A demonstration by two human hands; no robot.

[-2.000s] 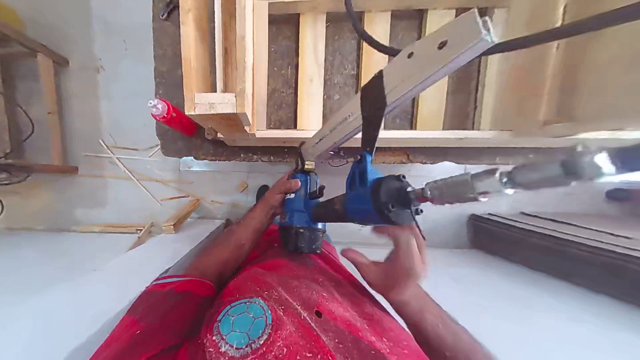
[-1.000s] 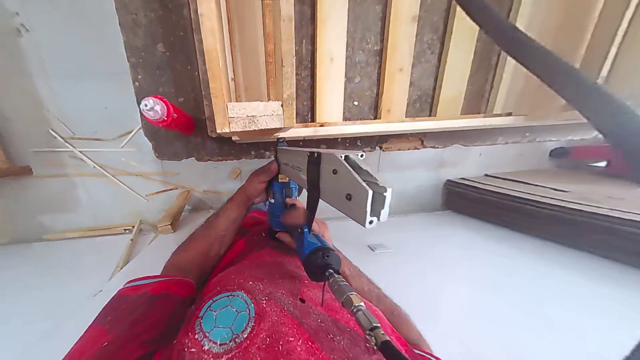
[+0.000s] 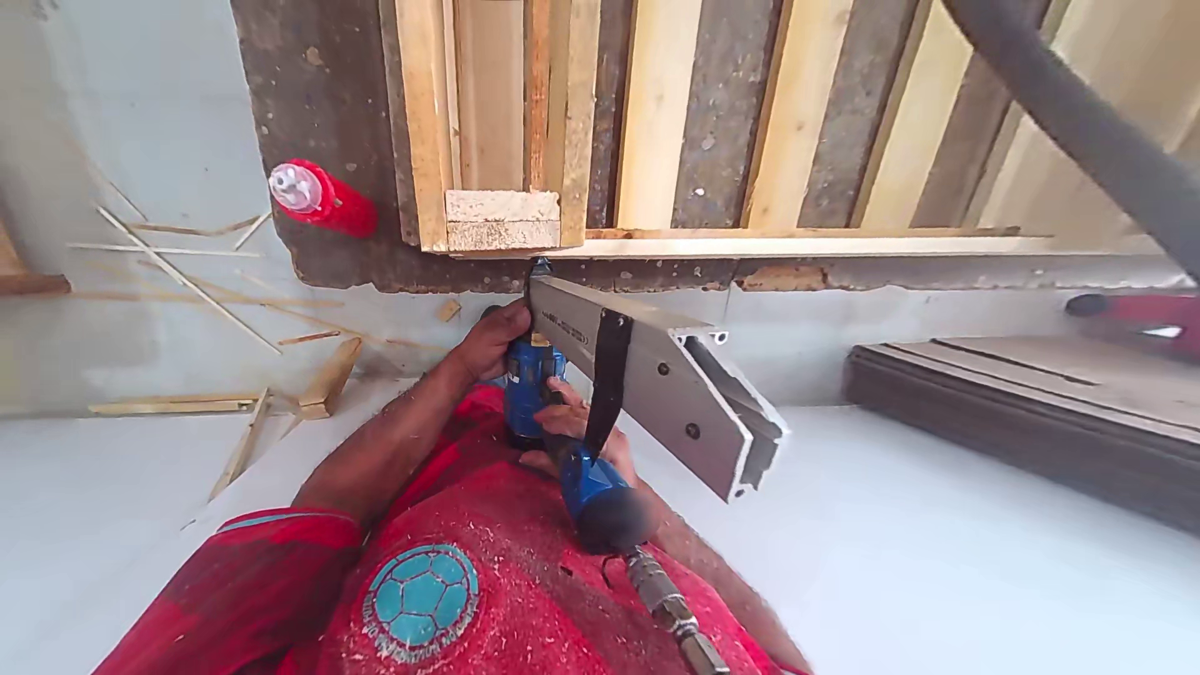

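A blue pneumatic nail gun point(image 3: 532, 394) with a long grey magazine point(image 3: 647, 375) is held against my body. Its nose touches or nearly touches the lower edge of a wooden frame point(image 3: 797, 246), beside stacked block ends point(image 3: 502, 220). My left hand point(image 3: 497, 339) holds the front of the tool near the nose. Around the grip is my right hand point(image 3: 591, 427), partly covered by the tool and a black strap point(image 3: 611, 375). A metal air coupling point(image 3: 661, 600) runs from the handle's end towards the lower right.
On the dark worktop point(image 3: 323, 248) at left stands a red bottle point(image 3: 323, 197). Wood offcuts point(image 3: 328, 380) and thin strips litter the floor. Stacked dark-edged boards point(image 3: 1012, 398) lie at right, near a red object point(image 3: 1139, 319). A dark hose point(image 3: 1069, 112) crosses the upper right.
The nail gun has turned, its magazine swinging from upper right to lower right. My right hand, off the grip two seconds ago, has closed around it. My left hand stays at the tool's front.
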